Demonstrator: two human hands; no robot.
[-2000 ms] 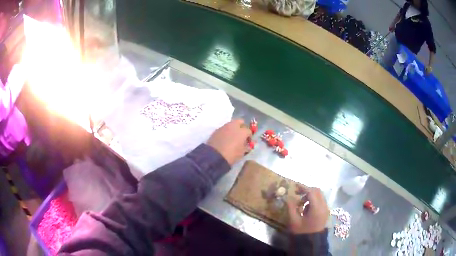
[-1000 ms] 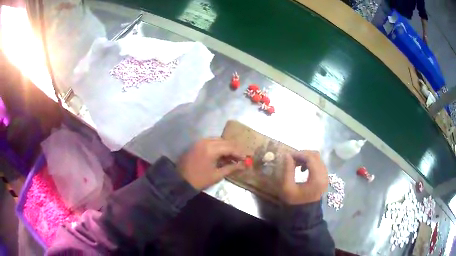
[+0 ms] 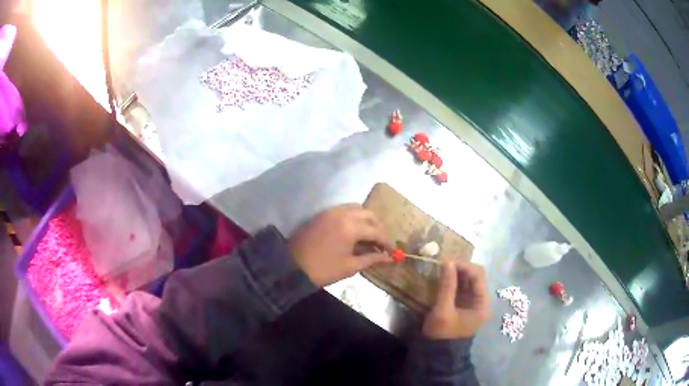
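My left hand (image 3: 344,245) pinches a small red figure (image 3: 398,255) over the tan-brown pad (image 3: 389,211). My right hand (image 3: 458,301) holds a thin pale stick (image 3: 424,259) between the fingertips, and its tip is at the red figure. A whitish glue dab (image 3: 429,249) lies on a dark stain on the pad, just beyond the stick. A loose cluster of red figures (image 3: 424,154) and a single one (image 3: 395,124) lie beyond the pad. Another red figure (image 3: 557,289) lies to the right. Small speckled pieces (image 3: 515,313) lie right of my right hand.
A white bottle (image 3: 545,254) lies beyond the pad. Pink-white pieces (image 3: 253,84) are spread on a white sheet (image 3: 302,136) at left. White pieces (image 3: 608,358) lie far right. A crate of pink-red pieces (image 3: 57,275) is low left. A green belt (image 3: 483,98) runs behind the bench.
My left hand has moved from the red figures beyond the pad back over it, with one red figure in its fingers. My right hand has brought the stick to the figure. The view has shifted.
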